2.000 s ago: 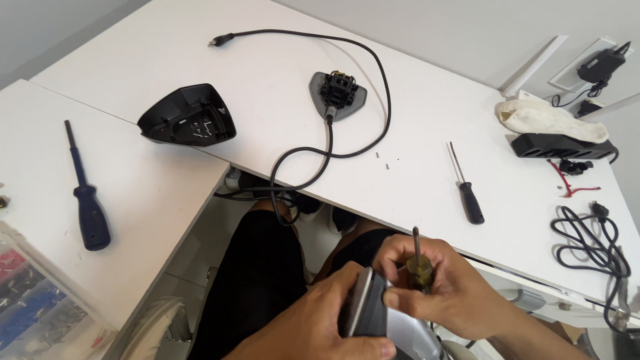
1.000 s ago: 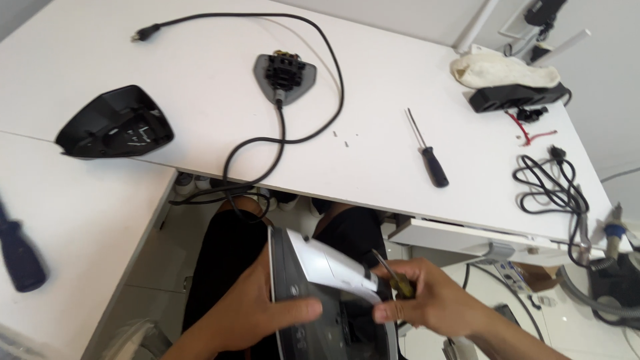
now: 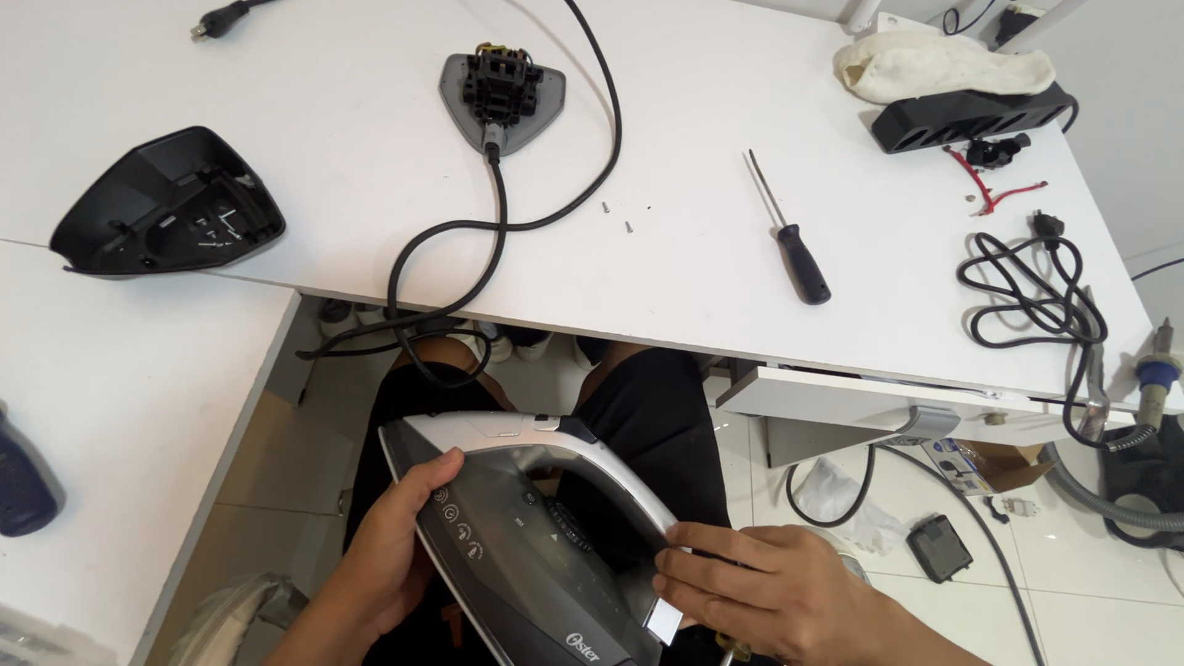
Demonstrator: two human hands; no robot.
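An Oster steam iron (image 3: pixel 546 536), grey and silver, lies tilted on its side above my lap. My left hand (image 3: pixel 402 546) grips its soleplate side, the thumb over the edge near the tip. My right hand (image 3: pixel 777 592) holds the rear end of the handle, with a screwdriver (image 3: pixel 733 647) partly hidden beneath the palm. On the desk stand a black plastic housing (image 3: pixel 171 208) and a grey cover with a black terminal block (image 3: pixel 499 92), its cord attached. Two small screws (image 3: pixel 628 227) lie near a dark-handled screwdriver (image 3: pixel 800 264).
The white desk's front edge (image 3: pixel 592 335) runs before my knees. At the right are a power strip (image 3: pixel 971 116), a cloth (image 3: pixel 943 65), red wires (image 3: pixel 990 190), a coiled black cord (image 3: pixel 1031 287) and a soldering iron (image 3: pixel 1156 379). A drawer (image 3: pixel 832 398) stands pulled out beneath the desk.
The iron has been turned, so its side and handle now show broadly. My right hand has shifted onto the handle's rear end; the screwdriver in it now points downward.
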